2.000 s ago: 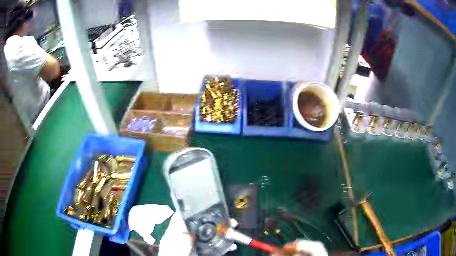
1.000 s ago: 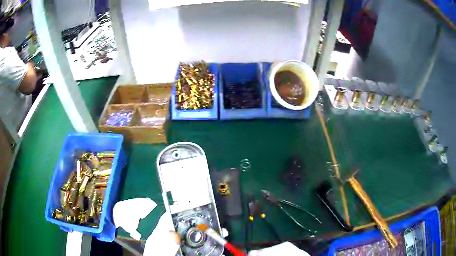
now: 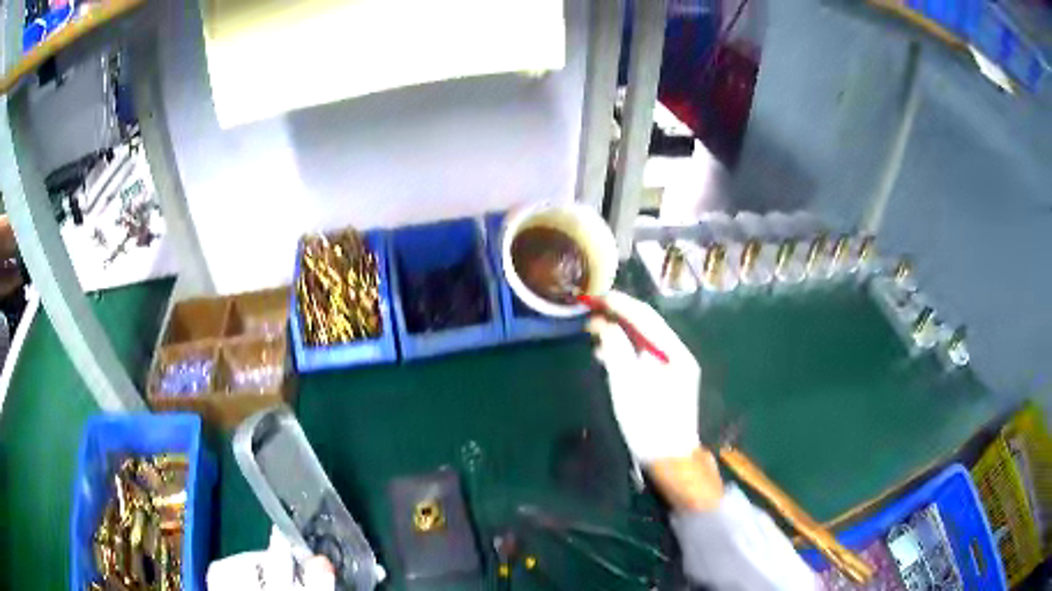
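My right hand [image 3: 652,387], in a white glove, holds the red-handled brush [image 3: 626,327] at the rim of the white grease tub [image 3: 596,248]. The brush's tip end is over the brown contents. My left hand [image 3: 302,568], gloved, is at the lower left, partly cut off by the bottom edge, and holds the grey lock housing [image 3: 286,468], which is tilted. The dark assembly block [image 3: 435,552] lies on the green mat with a brass hub [image 3: 428,516] on it.
Blue bins of brass pins [image 3: 338,286] and small dark parts [image 3: 444,298] stand at the back, beside a brown compartment box [image 3: 219,404]. A bin of lock cylinders [image 3: 144,520] is at left. Blurred pliers [image 3: 588,529], a hammer [image 3: 796,514], a blue crate [image 3: 975,520] and finished units [image 3: 750,263] are at right.
My right hand has moved the brush from the housing up to the tub. The housing has tilted in my left hand. The camera view has shifted.
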